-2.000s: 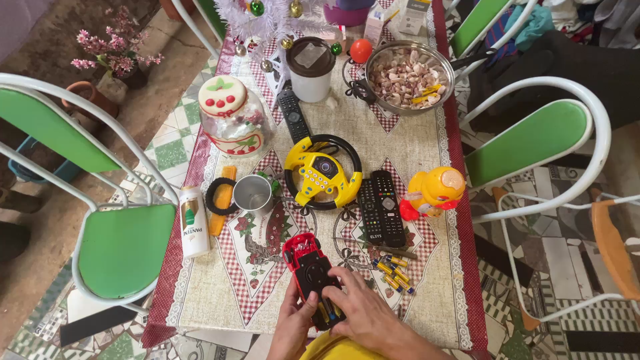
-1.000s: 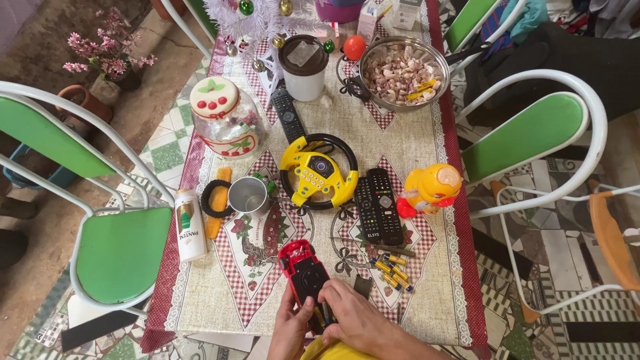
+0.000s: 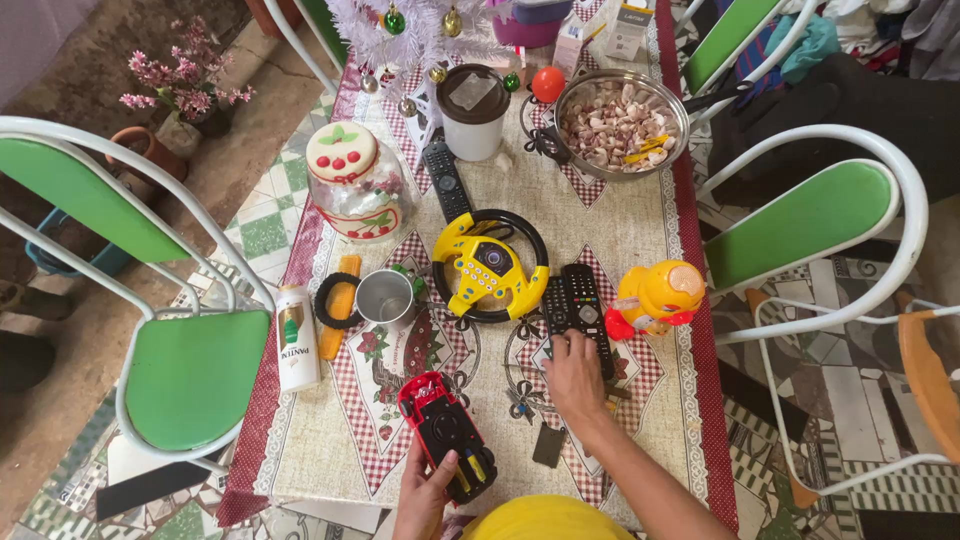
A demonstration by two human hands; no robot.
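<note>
My left hand holds a red toy car, its black underside turned up and yellow batteries visible in its compartment. My right hand reaches over the lower part of two black remote controls that lie side by side; whether its fingers grip anything cannot be told. The forearm and hand cover most of the loose batteries. A small dark flat cover lies on the cloth between my hands. Above them sits a yellow and black toy steering wheel, and a yellow toy duck stands right of the remotes.
A metal cup, an orange comb with a black hair band and a shampoo bottle are at left. Farther back stand a glass jar, a lidded tub, another remote and a pan of garlic cloves.
My right hand has left the toy car and moved right and forward to the remote controls. The car, in my left hand, now shows its battery compartment.
</note>
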